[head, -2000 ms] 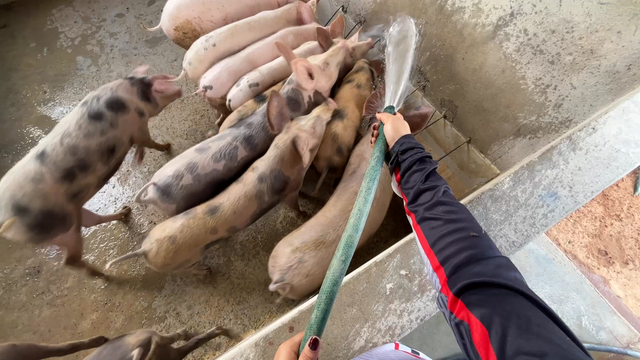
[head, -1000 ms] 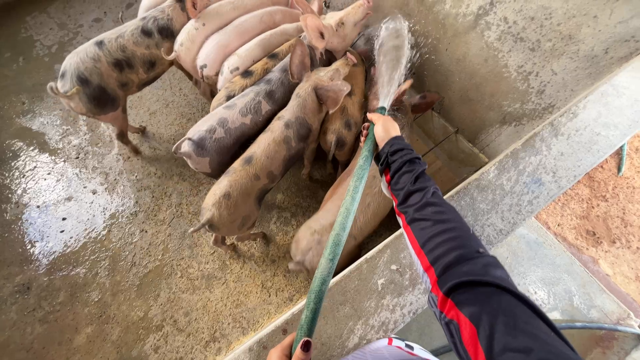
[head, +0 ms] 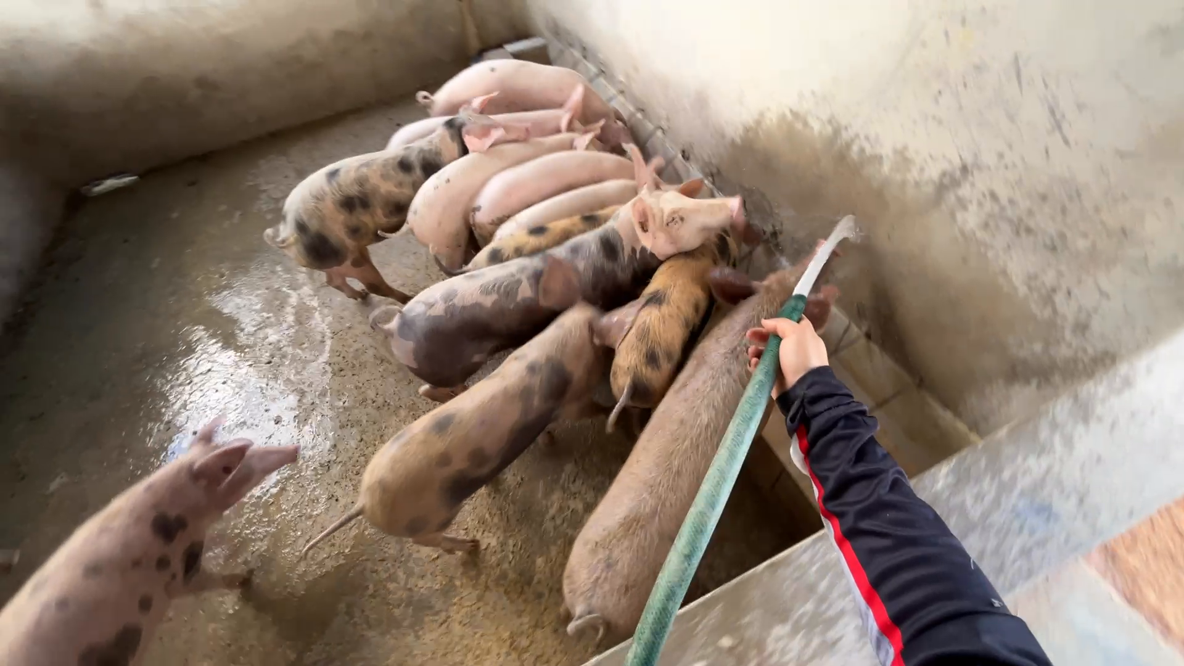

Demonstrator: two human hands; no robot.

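My right hand is closed around a green hose just behind its outlet. A stream of water leaves the hose toward the stained pen wall. Beneath the hose stands a brownish-pink pig with its head near the stream. Beside it, a spotted orange-brown pig and several pink and dark-patched pigs crowd side by side along the tiled trough. One pale-headed pig rests its head over its neighbour. The hose runs out at the bottom edge; my left hand is outside the frame.
A low concrete wall crosses the lower right between me and the pen. High plastered walls bound the far sides. A black-spotted pig stands apart at lower left on the wet concrete floor.
The view has shifted, showing more of the far walls. My left hand, on the hose before, has left the view. The water now streams narrower, and a spotted pig has appeared at lower left.
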